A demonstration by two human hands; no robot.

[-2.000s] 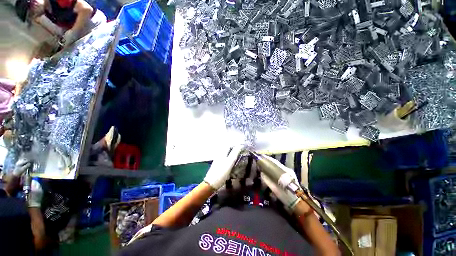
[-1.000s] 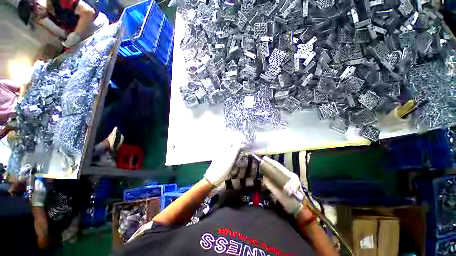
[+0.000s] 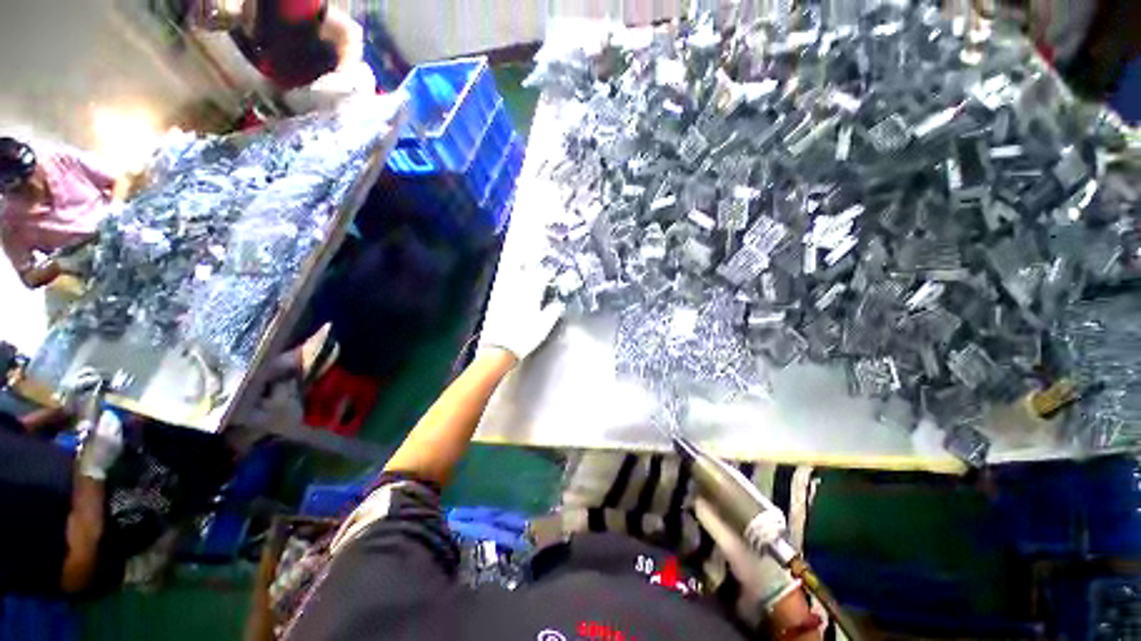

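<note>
My left hand (image 3: 523,331), in a white glove, is on the table at the left edge of the heap of dark grey metal blocks (image 3: 763,244). Its fingertips are by the nearest blocks; whether they grip one is too blurred to tell. My right hand (image 3: 741,551), also gloved, is shut on a silver-tan air tool (image 3: 730,491). The tool's narrow tip points up-left at the table's near edge, by the small bright screws or pins (image 3: 688,344). A thin hose trails behind the tool past my right forearm.
The white table (image 3: 563,407) has a yellowish near edge. A small yellow-brown cylinder (image 3: 1054,398) lies at its right. Striped cloth (image 3: 613,488) is below the edge. A blue crate (image 3: 457,132) stands left. People sit around a neighbouring heaped table (image 3: 188,401).
My left hand has left the tool tip and moved up and left to the heap's edge. My right hand still holds the tool. The view has shifted, showing more at the left.
</note>
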